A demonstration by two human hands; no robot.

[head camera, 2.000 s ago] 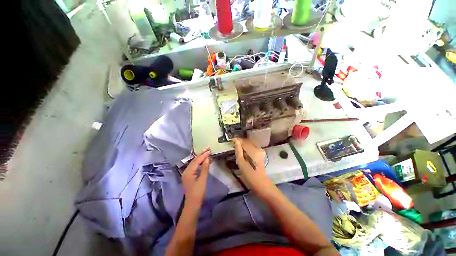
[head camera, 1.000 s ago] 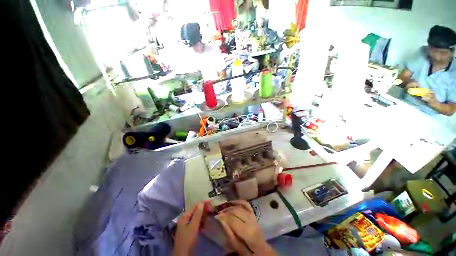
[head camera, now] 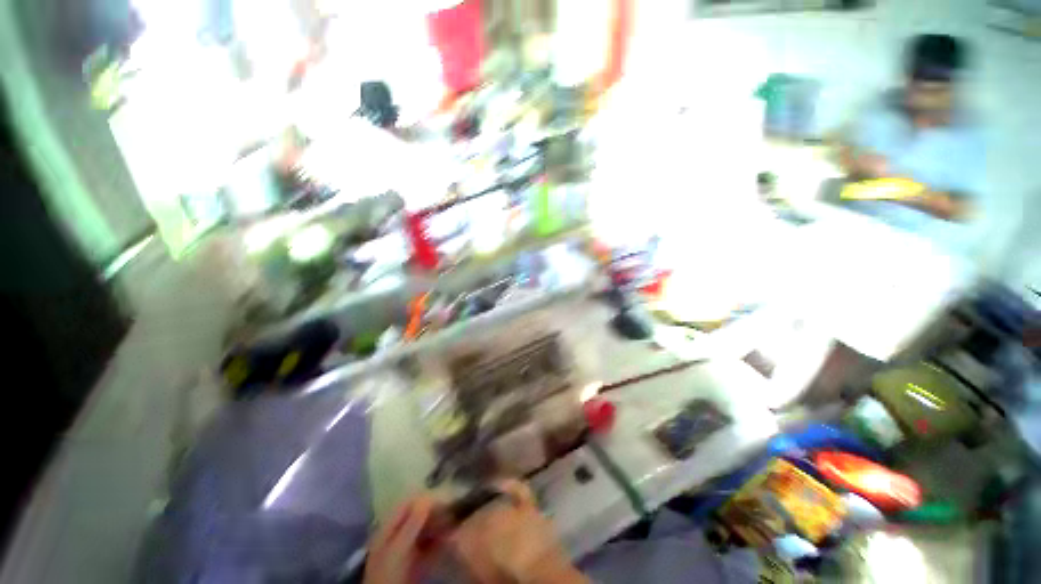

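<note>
The overlock machine (head camera: 514, 388), a grimy brown block, stands on the whitish table in front of me, blurred. My left hand (head camera: 402, 541) and my right hand (head camera: 508, 534) are close together at the table's front edge, just below the machine. Both are blurred, and a dark shape shows between them. I cannot tell what the fingers hold. Grey-blue cloth (head camera: 268, 485) lies heaped left of the machine.
A red cup (head camera: 598, 414) stands right of the machine, near a recessed tray (head camera: 692, 428) and a green strap (head camera: 620, 477). Thread cones stand behind. Bright bags (head camera: 788, 502) lie at the right. A person (head camera: 919, 137) sits at the back right; another head shows at the back left.
The view has swung up and tilted, so the machine and table sit lower and further left. My hands have moved from the needle area to the table's front edge and come together.
</note>
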